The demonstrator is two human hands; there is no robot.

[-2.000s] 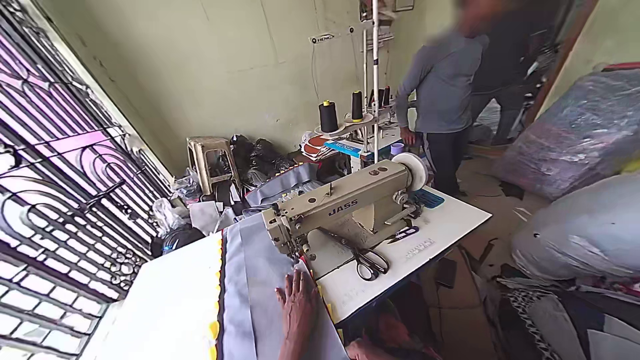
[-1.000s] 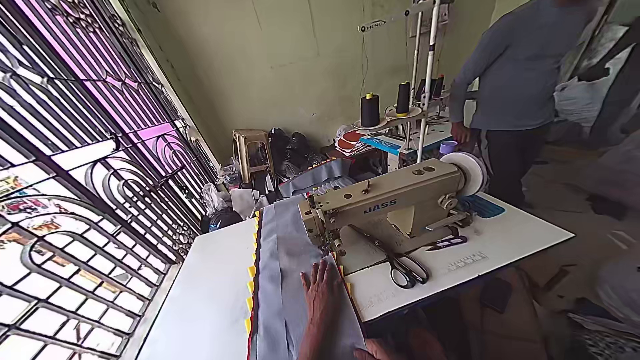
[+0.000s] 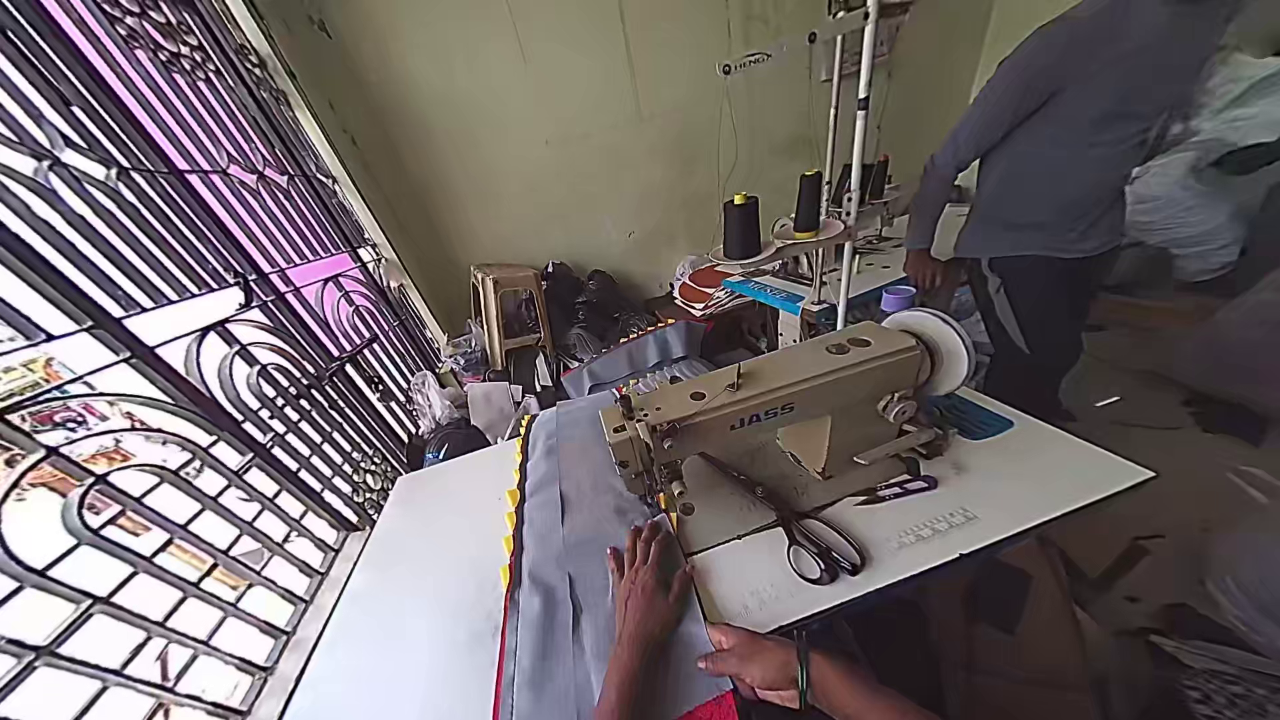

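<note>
A long grey fabric piece [image 3: 560,560], edged with red and yellow triangles on its left, runs across the white table under the needle area of a beige Jass sewing machine [image 3: 780,400]. My left hand [image 3: 648,590] lies flat on the fabric just in front of the presser foot, fingers slightly apart. At the fabric's right edge, near the table's front, my right hand [image 3: 755,662] grips it between thumb and fingers. Black-handled scissors [image 3: 815,545] rest on the table right of the needle, with small thread snips [image 3: 900,488] beyond them. The needle tip is hidden.
Thread cones [image 3: 741,228] stand on a rack behind the machine. A plastic stool [image 3: 508,310] and black bags are by the wall. A metal window grille [image 3: 200,370] borders the left side. A person in a grey top [image 3: 1060,140] stands bent at the right.
The person at the right has moved from standing upright to bending toward the white bags. The view has shifted. Both my hands stay at the fabric, the right one now more fully in view.
</note>
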